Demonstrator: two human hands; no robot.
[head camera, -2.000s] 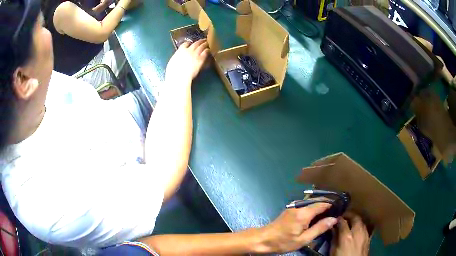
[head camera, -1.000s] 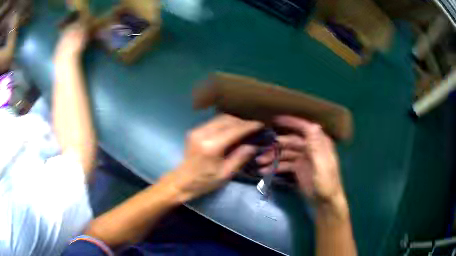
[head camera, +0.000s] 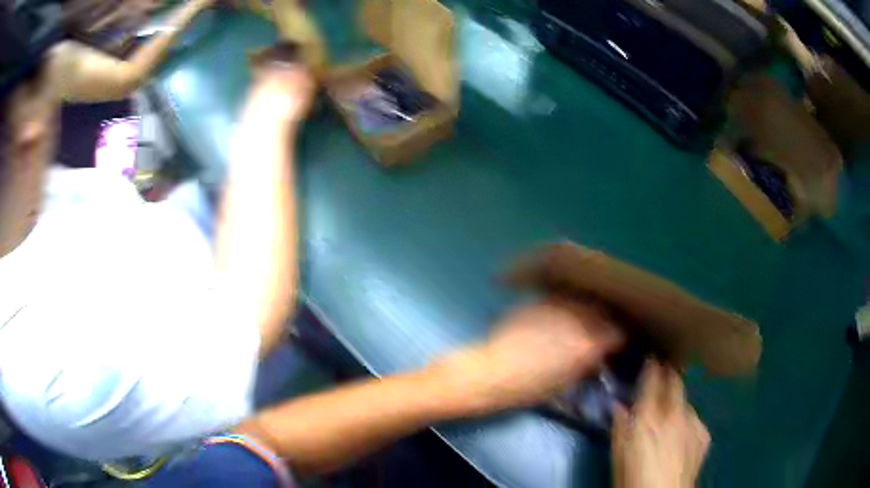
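Note:
A small cardboard mailer box (head camera: 658, 305) with its lid standing open lies at the lower right, in front of me. My left hand (head camera: 558, 343) reaches over its left part, blurred, with its fingertips down at the box. My right hand (head camera: 660, 429) is at the box's near right side, fingers bent towards the contents. Dark cable and a whitish shiny patch (head camera: 596, 396) show between the hands. Blur hides whether either hand grips anything.
A person in a white shirt (head camera: 124, 315) sits at the left, one hand at a box farther up. An open box with cables (head camera: 405, 143) stands on the green table (head camera: 458, 219). A large dark device (head camera: 630, 67) is at the top right, near another open box (head camera: 749, 195).
The view has swung, and my hands and the box now appear lower right. My hands have moved from together around the dark cable to apart at the box.

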